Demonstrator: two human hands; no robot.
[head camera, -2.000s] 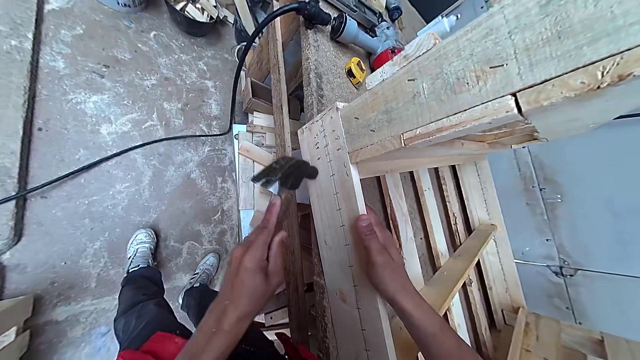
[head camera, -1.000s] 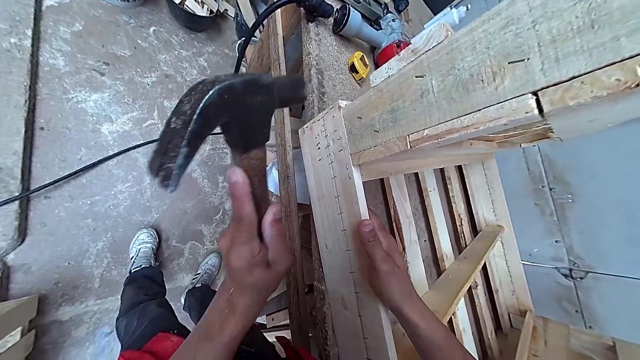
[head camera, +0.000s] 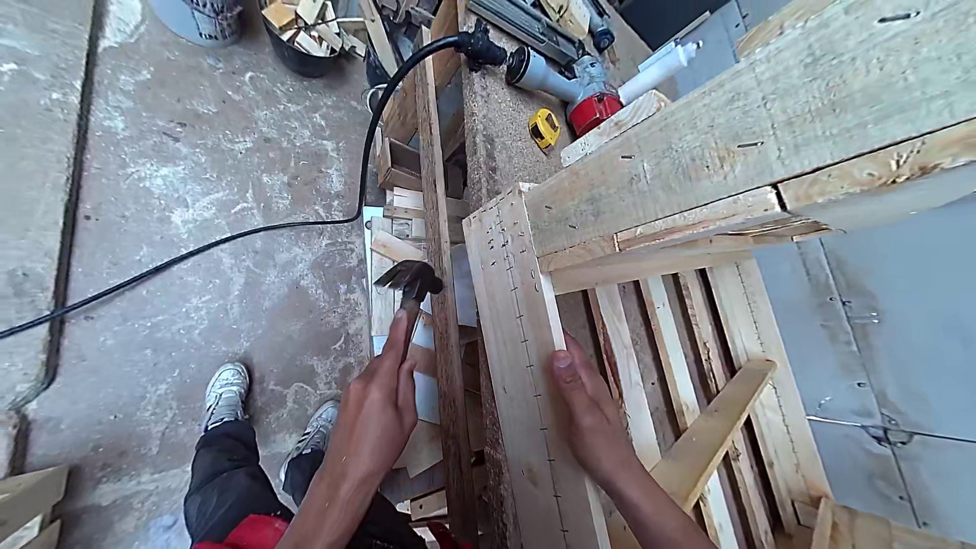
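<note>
My left hand (head camera: 375, 408) is closed around the handle of a claw hammer (head camera: 412, 280), whose head is over the gap beside the workbench, left of the wooden frame. My right hand (head camera: 591, 404) grips the edge of a pale board (head camera: 526, 343) with its thumb on top. A row of nails or staples runs along that board, with more clustered near its upper end. A thick beam (head camera: 686, 137) meets the board at that end. Slats (head camera: 671, 351) and a diagonal brace (head camera: 717, 427) lie behind my right hand.
On the bench are a yellow tape measure (head camera: 544, 129), a red and grey power tool (head camera: 591, 99) and a white tube (head camera: 656, 70). A black cable (head camera: 229, 232) crosses the floor. A black bucket (head camera: 301, 57) holds wood offcuts. A long rail (head camera: 442, 343) runs beside the bench.
My left hand has lowered the hammer away from the camera, after it was raised close to the view one second ago. My right hand stays on the board.
</note>
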